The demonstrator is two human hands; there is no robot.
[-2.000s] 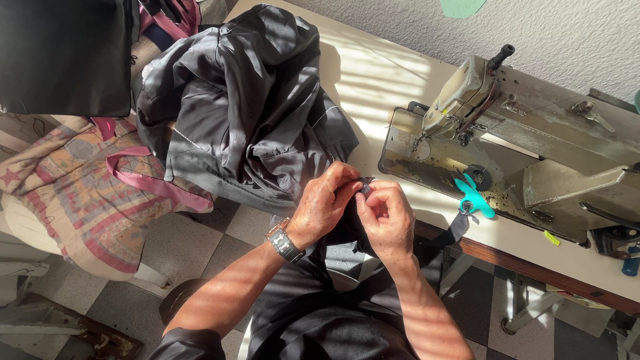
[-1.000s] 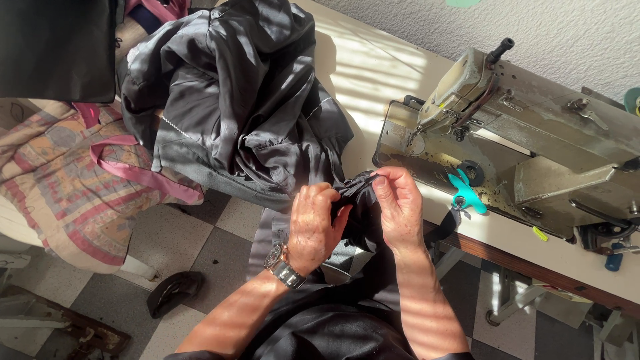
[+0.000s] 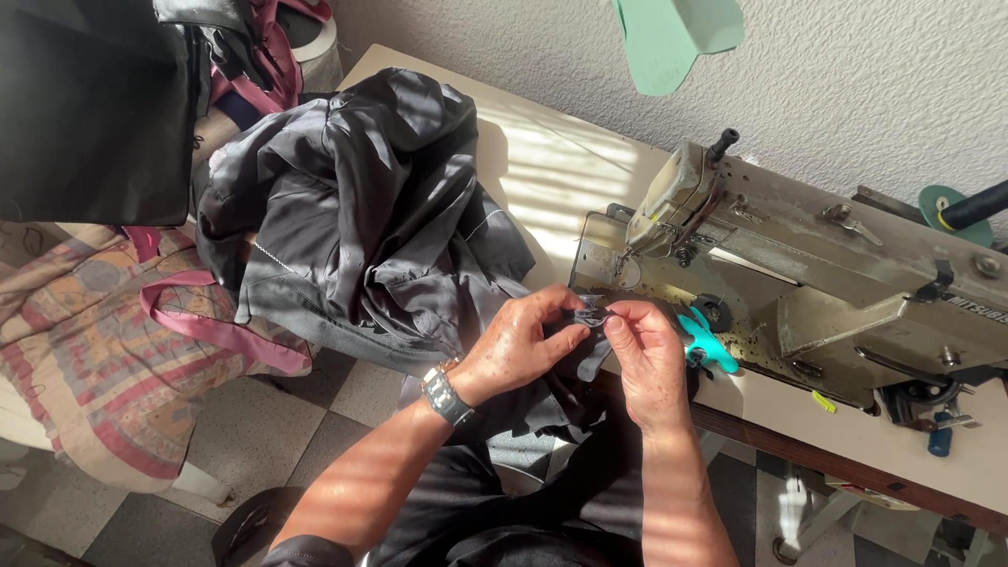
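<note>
A dark satin-like garment (image 3: pixel 378 236) lies heaped on the sewing table, and part of it hangs over the front edge. My left hand (image 3: pixel 524 342), with a metal watch on the wrist, pinches a small gathered part of the dark cloth between thumb and fingers. Close to its right, my right hand (image 3: pixel 646 354) grips the same bit of cloth with thumb and forefinger. A narrow dark strip dangles between the two hands. Just right of my right hand sits a teal plastic object (image 3: pixel 709 342). Behind the hands stands an industrial sewing machine (image 3: pixel 819 228).
A patterned cloth with a pink strap (image 3: pixel 118 354) covers a seat at the left. Black material (image 3: pixel 94 118) fills the upper left. The table's brown front edge (image 3: pixel 819 465) runs to the lower right. A small yellow object (image 3: pixel 824 402) lies near it. Green template pieces (image 3: pixel 669 39) hang on the wall.
Both hands have shifted their grip on the dark cloth. A second ago it was spread between them; now a small part is pinched up, with a strip hanging down.
</note>
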